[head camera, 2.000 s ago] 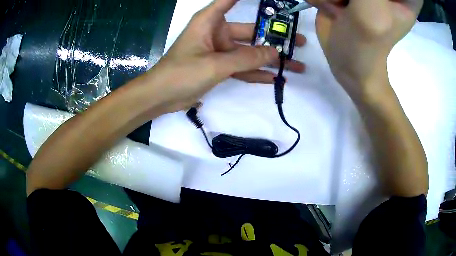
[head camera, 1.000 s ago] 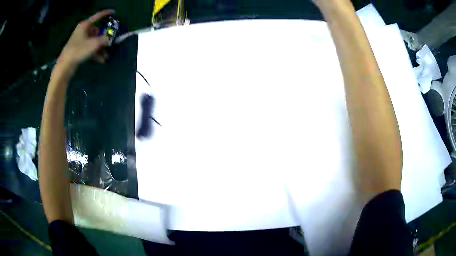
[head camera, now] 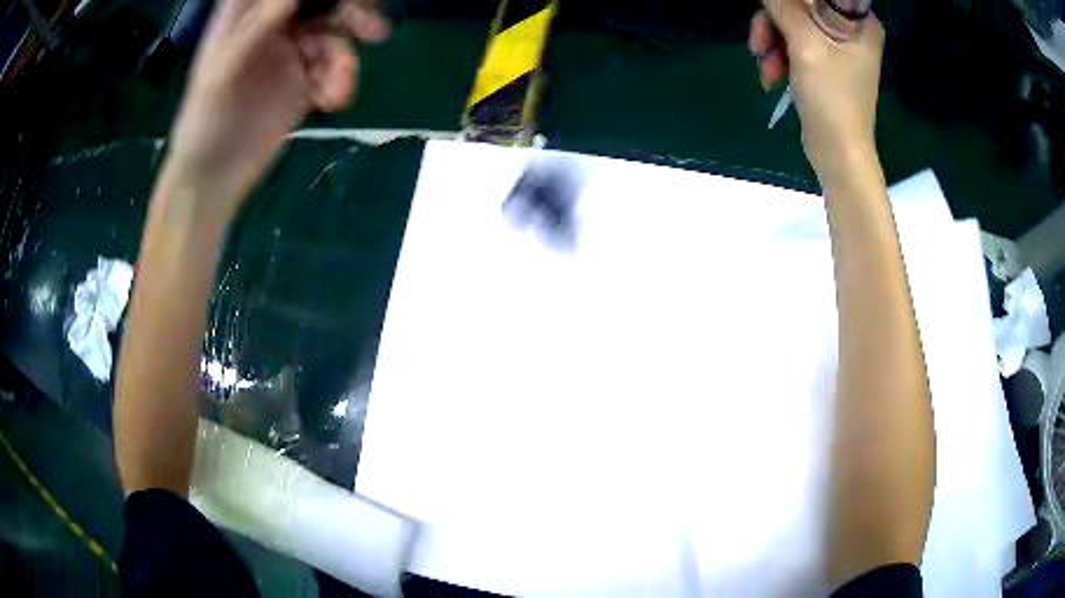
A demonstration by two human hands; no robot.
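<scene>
My left hand (head camera: 263,88) is at the top left, cut off by the top edge. Its fingers are bent, with something dark at the frame edge between them; I cannot tell what it is or whether it is held. My right hand (head camera: 829,70) is at the top right, closed around a glue dispenser whose narrow pale tip (head camera: 780,108) points down and left. A dark, blurred bundle, seemingly the coiled cord (head camera: 545,204), is over the top of the white sheet (head camera: 607,386). The circuit board cannot be made out.
A padded white roll (head camera: 292,502) lies along the near left edge. A crumpled tissue (head camera: 98,318) is at far left and another (head camera: 1022,321) at right, by a fan (head camera: 1055,432). Yellow-black tape (head camera: 512,58) is beyond the sheet. More white sheets (head camera: 969,409) overlap at right.
My left hand has moved right and up in the picture, and the board seen in it earlier no longer shows clearly. The dark coil has moved from the sheet's left edge to its top.
</scene>
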